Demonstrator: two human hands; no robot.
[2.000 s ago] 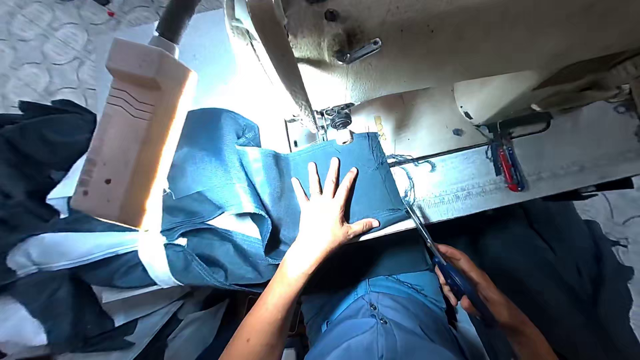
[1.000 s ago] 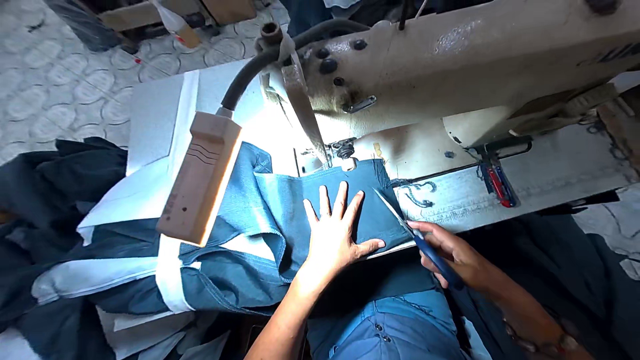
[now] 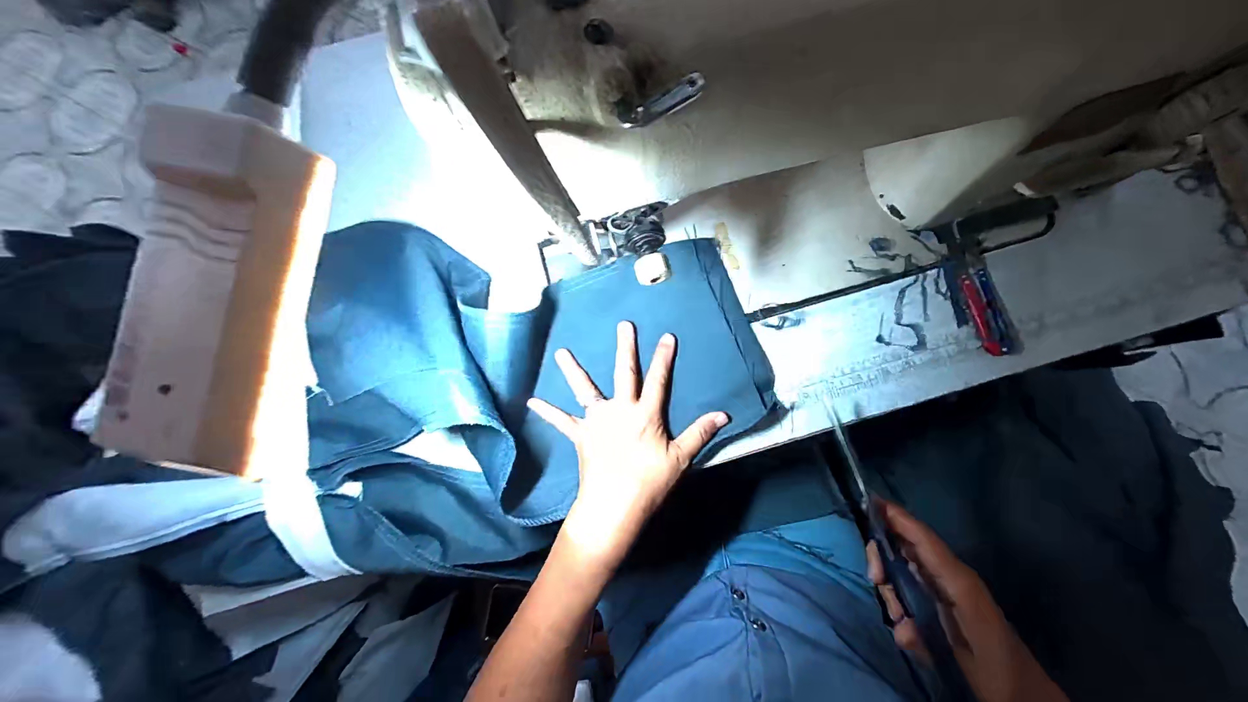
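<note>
My left hand (image 3: 629,439) lies flat with spread fingers on a blue fabric piece (image 3: 663,322). The fabric's far edge is at the presser foot of the sewing machine (image 3: 634,239), and the rest bunches up to the left. Fabric scissors (image 3: 882,546) with dark handles are in my right hand (image 3: 951,595), right of my lap. Their blades look parted and point up toward the table's front edge, just right of the fabric's corner.
A beige lamp (image 3: 210,292) hangs at the left. Red-handled snips or a similar small tool (image 3: 985,312) sits on the table (image 3: 916,341) at the right, near loose thread bits. Dark fabric (image 3: 1092,507) hangs beyond the front edge; more cloth (image 3: 127,546) is heaped at the left.
The scissors have moved off the fabric's right side, back over the table's front edge. My left hand stays flat on the fabric. The view has shifted noticeably.
</note>
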